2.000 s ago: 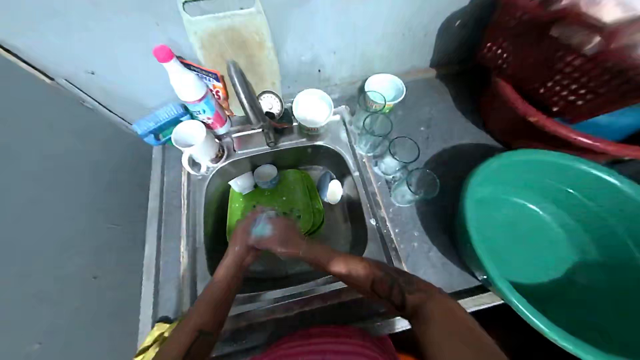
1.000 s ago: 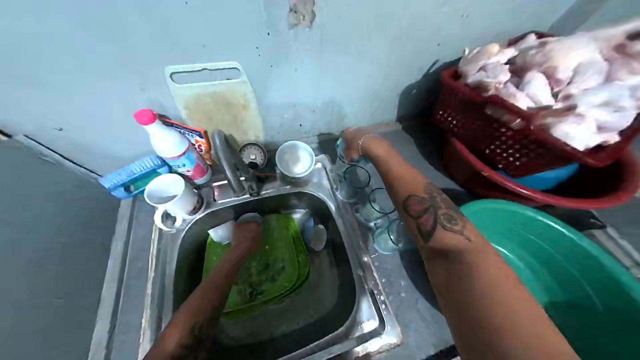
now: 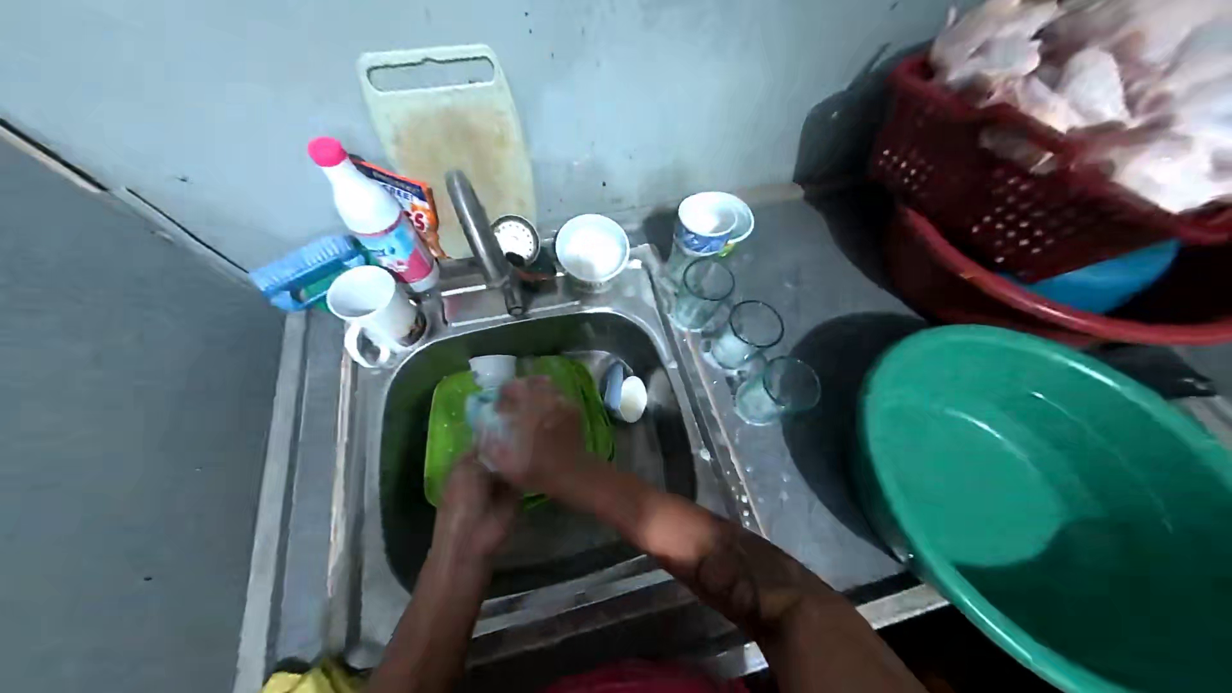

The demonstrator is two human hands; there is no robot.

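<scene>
Over the steel sink (image 3: 539, 568), my left hand (image 3: 476, 496) and my right hand (image 3: 539, 428) meet around a small pale-blue item (image 3: 489, 416), blurred by motion; whether it is a cup, a sponge or both I cannot tell. Under them lie green plastic trays (image 3: 448, 433) in the basin. A white cup (image 3: 493, 370) sits at the trays' back edge, and small cups (image 3: 631, 398) lie at the basin's right side. Several glass mugs (image 3: 755, 332) stand in a row on the counter to the right. Behind them is a blue-patterned white cup (image 3: 705, 226), close to another bowl or cup.
The faucet (image 3: 476, 231) rises behind the basin, with a white bowl (image 3: 592, 252), a white mug (image 3: 371, 308), a bottle (image 3: 380, 221) and a cutting board (image 3: 452, 135) around it. At right are a large green basin (image 3: 962, 433) and a red basket (image 3: 962, 183) of raw chicken.
My right hand has come back from the glasses on the counter to my left hand over the sink. A blue-patterned cup now shows behind the glasses, where that hand was.
</scene>
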